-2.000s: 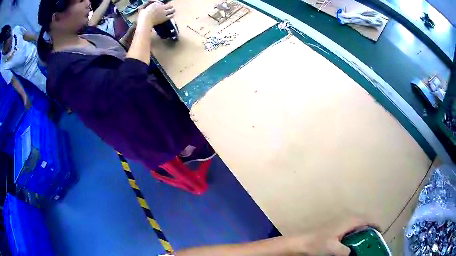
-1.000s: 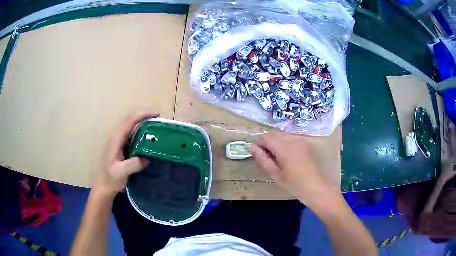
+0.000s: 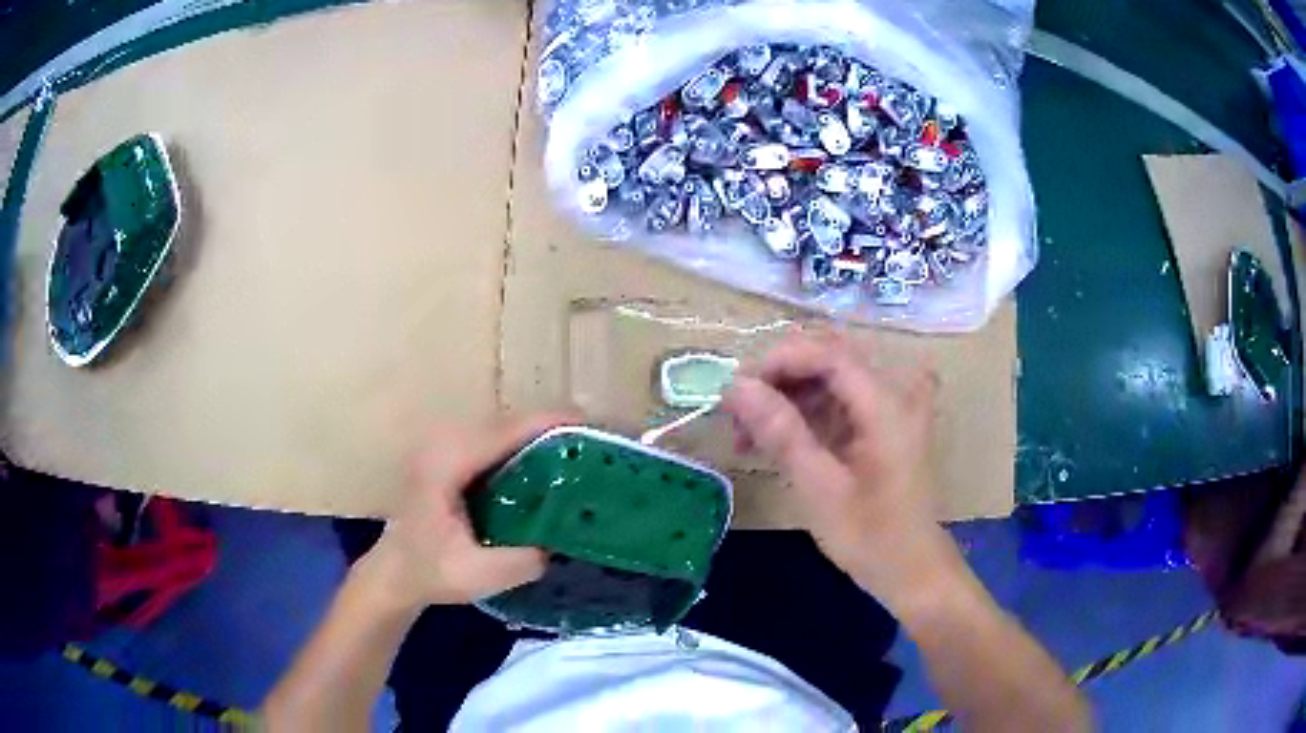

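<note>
My left hand [image 3: 480, 523] holds a glossy green case [image 3: 609, 501] with a silver rim by its left side, at the bench's near edge. The case's lower part looks dark. My right hand [image 3: 824, 415] pinches a thin pale applicator stick [image 3: 685, 421]; its tip is at the case's upper rim. Whether it touches cannot be told. A small whitish-green dish [image 3: 698, 378] sits on the cardboard just above the stick.
An open clear plastic bag [image 3: 1010, 258] heaped with silver fittings lies at the back. Another green case [image 3: 143, 236] lies far left on the cardboard. A third case [image 3: 1256, 322] rests on a cardboard pad at far right, beside a white wad [image 3: 1222, 361].
A green case now lies at far left. The case in my left hand is farther right and tilted differently. My right hand has lifted from the dish with the stick now visible.
</note>
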